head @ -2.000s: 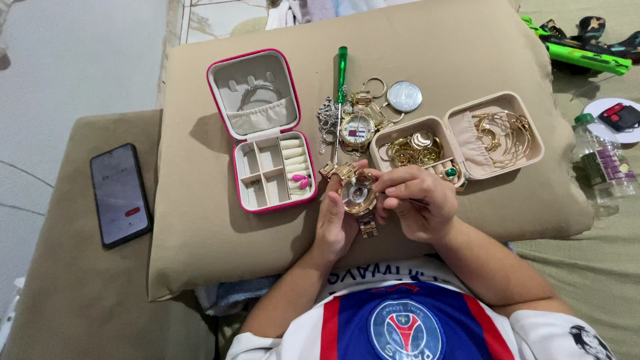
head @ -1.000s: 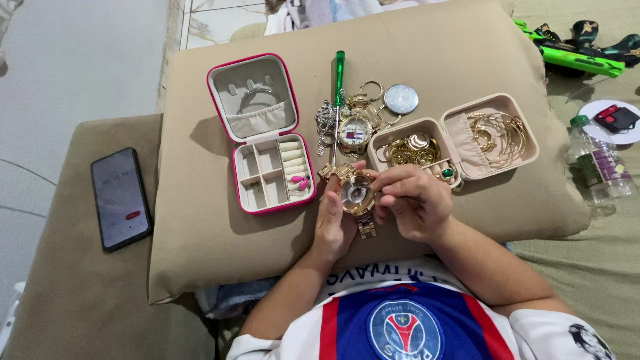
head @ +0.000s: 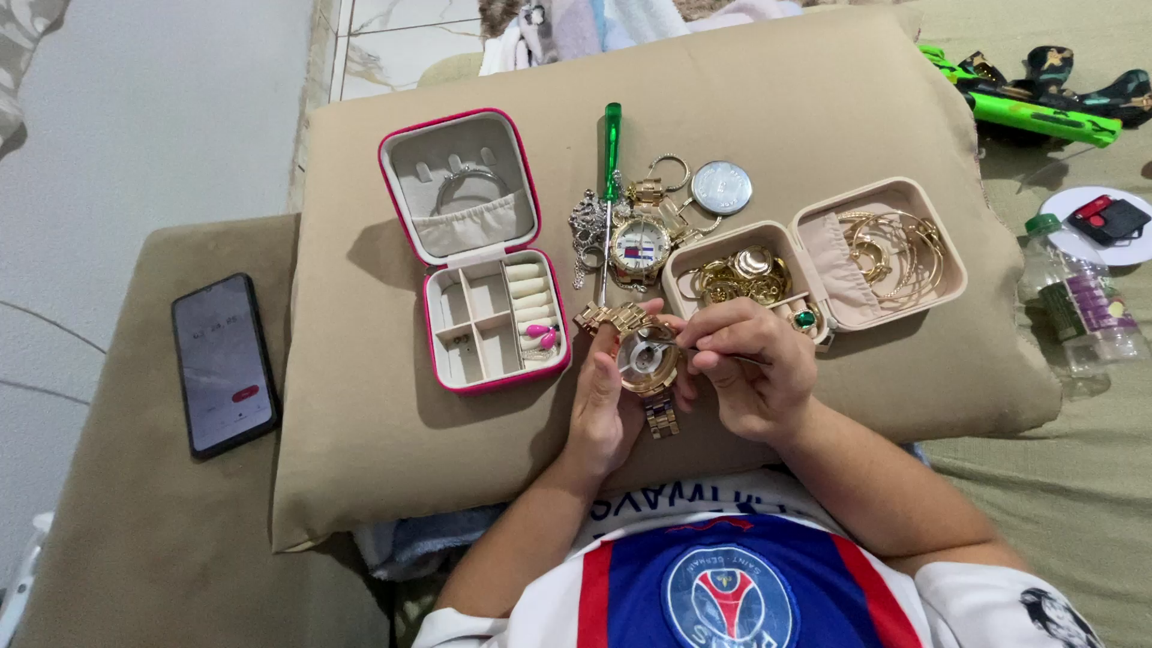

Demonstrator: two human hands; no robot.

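Observation:
A gold-coloured wristwatch (head: 648,359) with its case back off lies in my left hand (head: 606,409), which grips the case and bracelet. Between thumb and index finger, my right hand (head: 751,369) pinches a thin dark tool (head: 715,353), its tip over the open case. Beyond the hands, a screwdriver with a green handle (head: 612,148) lies beside a second gold watch (head: 641,250) with a white dial. A silver chain (head: 589,225) and a round metal disc (head: 722,187) lie around that watch.
A pink-edged jewellery box (head: 432,319) stands open at left, a cream jewellery box (head: 956,270) at right. All this rests on a beige cushion (head: 360,486). A phone (head: 225,364) lies further left; a plastic bottle (head: 1084,297), a white plate (head: 1062,243) and a green toy-like object (head: 1044,117) are at right.

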